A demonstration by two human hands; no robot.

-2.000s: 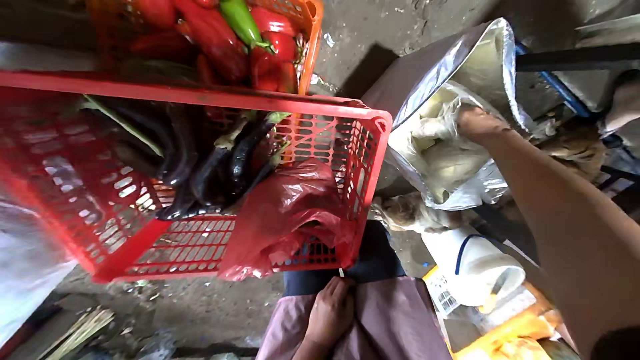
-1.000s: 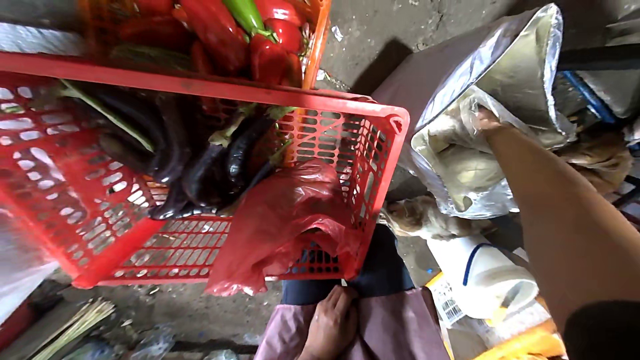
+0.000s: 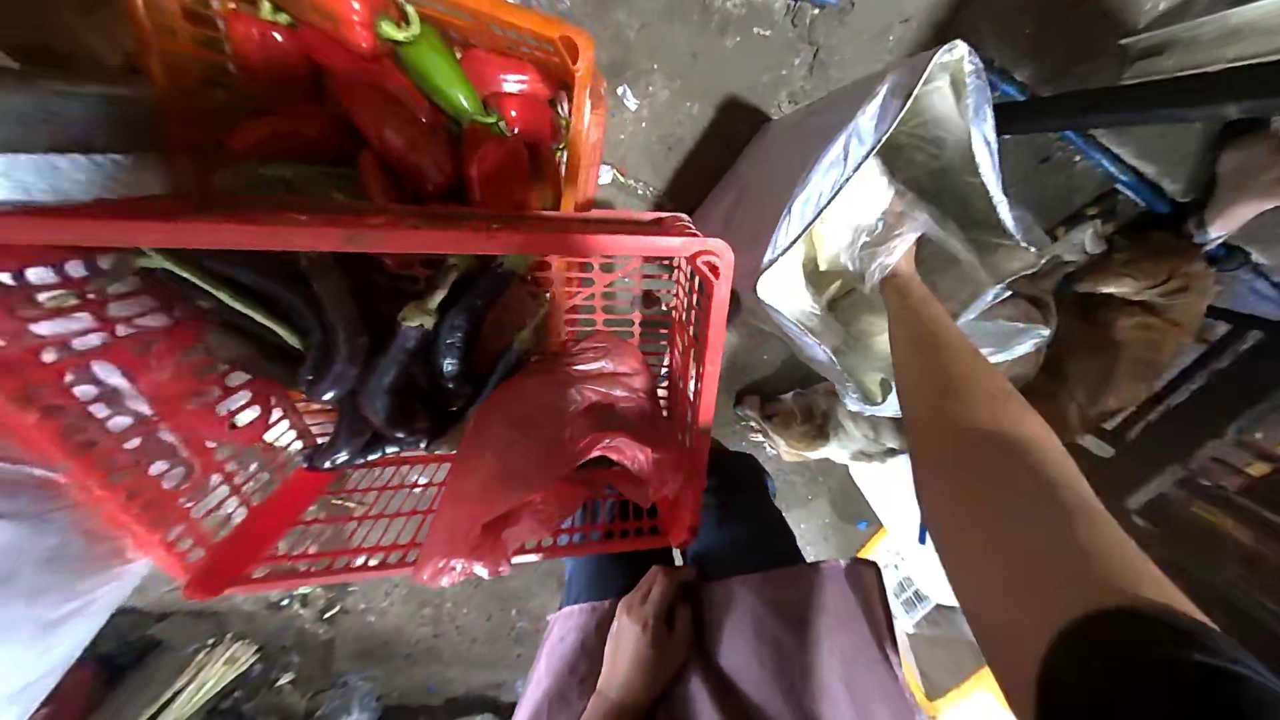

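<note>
My left hand (image 3: 650, 625) rests on my lap, fingers curled, at the near edge of a red plastic crate (image 3: 705, 390). Dark eggplants (image 3: 395, 385) lie in that crate beside a crumpled red plastic bag (image 3: 590, 430). At the upper right, my right hand (image 3: 890, 235) is inside a tall silver-lined bag (image 3: 820, 225), among thin clear plastic (image 3: 915, 215) and something pale yellow. The plastic partly covers the fingers, so their grip cannot be made out. Behind the red crate, an orange crate (image 3: 588, 130) holds red peppers (image 3: 400, 120) and a green pepper (image 3: 440, 75).
A brown and white animal (image 3: 1120, 320) lies right of the silver-lined bag, by a dark metal bar (image 3: 1140, 97) and a blue one. A white container (image 3: 900, 500) and yellow-edged packaging (image 3: 975, 695) are at the lower right. Cut stalks (image 3: 205, 680) lie at the lower left.
My right hand has moved within the silver-lined bag, and the bag's opening has changed shape around it. My left hand has stayed on my lap. The view has shifted somewhat.
</note>
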